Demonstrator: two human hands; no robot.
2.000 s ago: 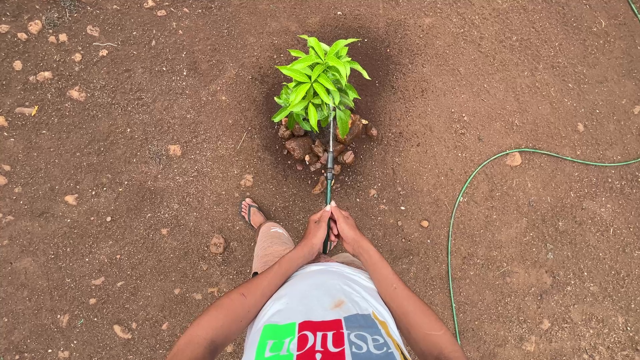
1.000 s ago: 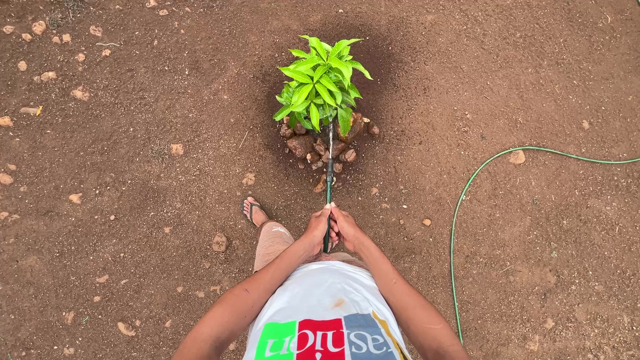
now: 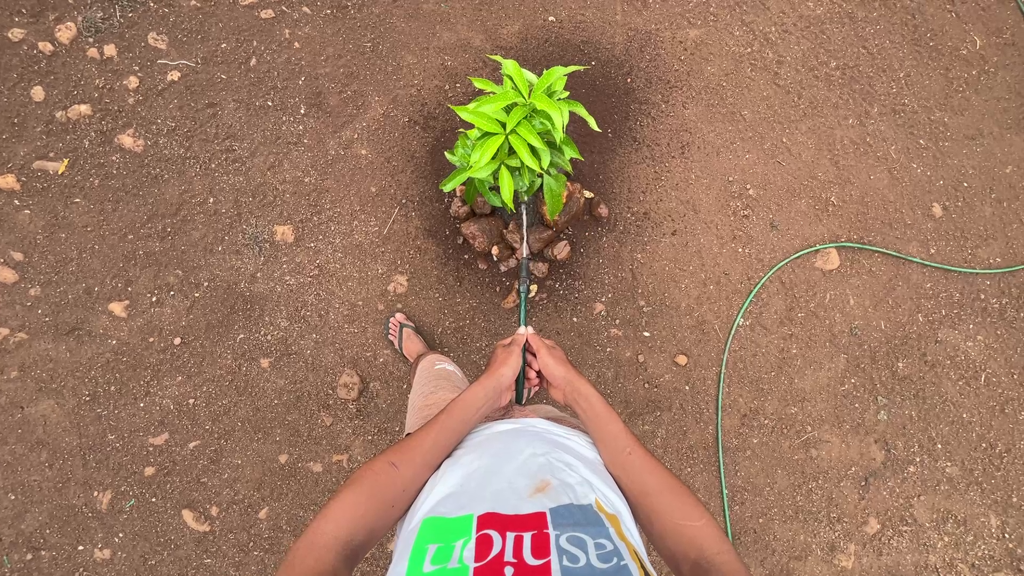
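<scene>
Both hands grip a green garden hose (image 3: 522, 307) in front of my waist, thumbs meeting on top of it. My left hand (image 3: 506, 365) is on the picture's left side of the hose, my right hand (image 3: 552, 370) on its right side. Wait-free of any contact with the plant, the dark nozzle (image 3: 524, 272) points away from me, and a stream of water (image 3: 524, 228) leaves it toward the base of a leafy green young plant (image 3: 520, 132). Wet brown rocks (image 3: 483, 233) lie around the near side of the base, which the leaves partly hide.
A stretch of green hose (image 3: 740, 316) curves over the brown soil at the right, passing a small stone (image 3: 827, 259). Loose stones (image 3: 130, 142) are scattered at the left. My sandalled foot (image 3: 406, 336) stands left of the hose. Dark wet soil (image 3: 624, 104) surrounds the plant.
</scene>
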